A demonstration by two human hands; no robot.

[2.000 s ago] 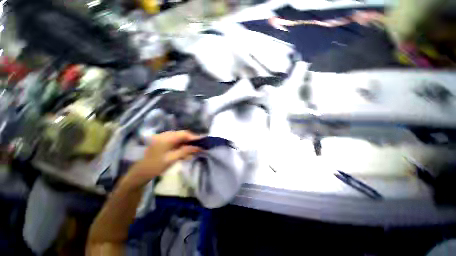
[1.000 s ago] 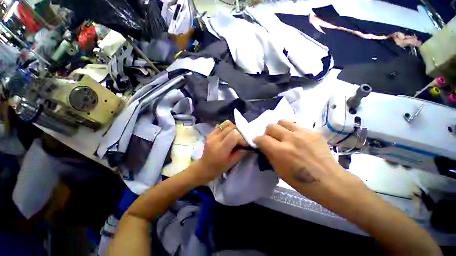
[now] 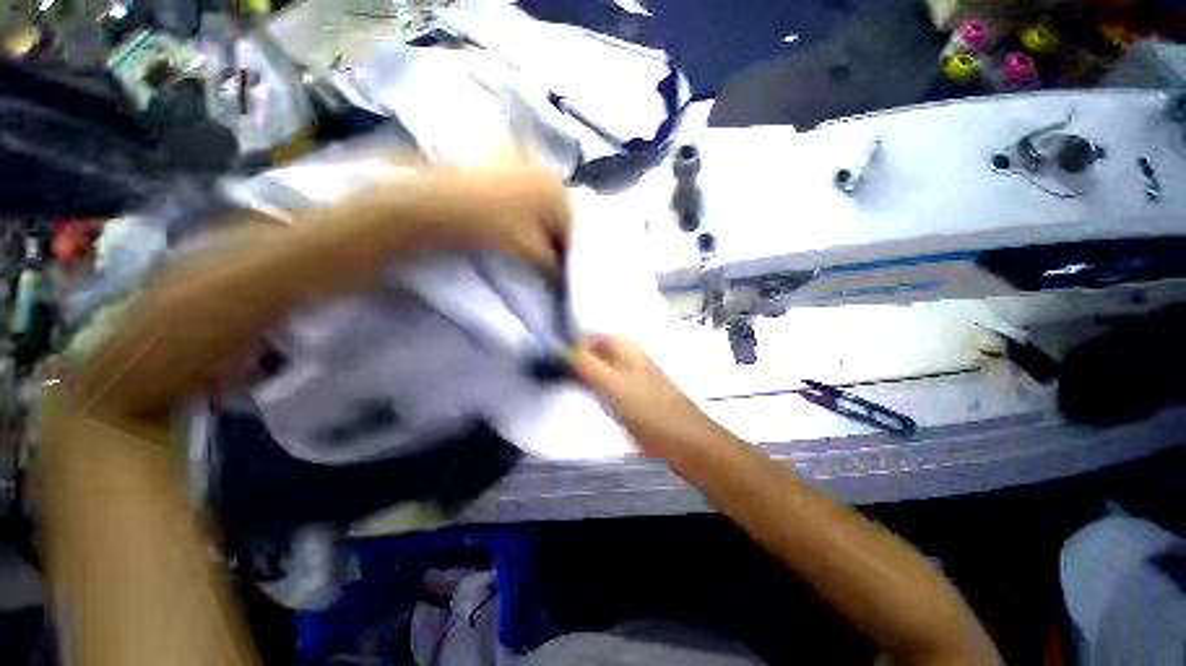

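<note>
A light grey garment with dark parts (image 3: 377, 358) is spread between my hands, left of the machine's needle area, and is blurred. My left hand (image 3: 514, 215) is at its upper edge, blurred, with the forearm crossing over the cloth. My right hand (image 3: 611, 371) pinches a dark edge of the garment near the table front. The presser foot (image 3: 741, 341) of the white sewing machine (image 3: 936, 189) is right of my hands, with no cloth seen under it. Dark thread snips (image 3: 858, 406) lie on the bed right of the foot.
White cloth pieces (image 3: 481, 78) and dark flat cloth (image 3: 832, 72) lie behind the machine. Pink and yellow thread cones (image 3: 1021, 65) stand at the top right. A blue bin (image 3: 520, 586) with grey cloth is below the table's front edge (image 3: 832, 471). Light cloth shows at the lower right.
The view has shifted right. My hands, close together one second ago, are now apart, with the garment spread out. My left arm is raised across the cloth.
</note>
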